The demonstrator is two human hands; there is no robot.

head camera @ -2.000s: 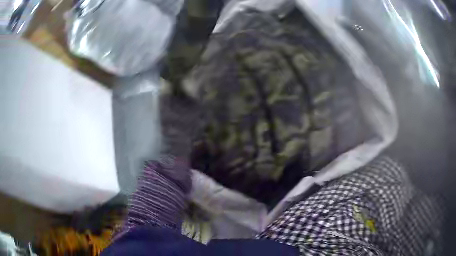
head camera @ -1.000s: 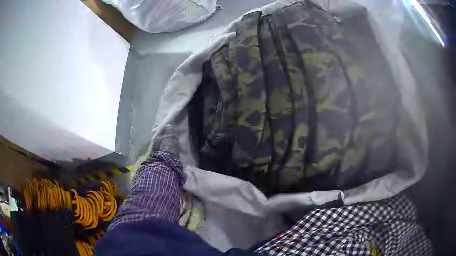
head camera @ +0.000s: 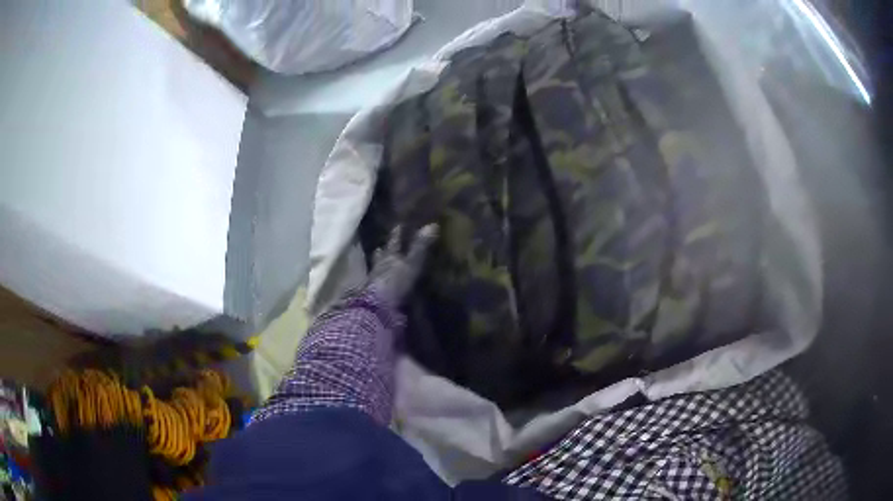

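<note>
An open woven sack [head camera: 783,186] with a rolled pale rim is packed with camouflage pieces [head camera: 607,215]. The pieces stand side by side in a curved row, with dark gaps between them. My left hand [head camera: 399,262], in a grey glove, reaches over the sack's near left rim. Its fingers are spread and touch or hover at the leftmost pieces; the image is blurred and contact is hard to tell. It holds nothing that I can see. My right hand is not in view.
A large white surface [head camera: 117,166] is at the left. Orange cord bundles [head camera: 176,421] lie at the lower left. A white bulging sack [head camera: 304,29] is at the top left. The black-white gingham apron [head camera: 676,445] touches the sack's near edge.
My left hand has moved from the sack's left rim onto the left end of the pieces, and its fingers now show spread. The leftmost pieces sit closer to the left rim.
</note>
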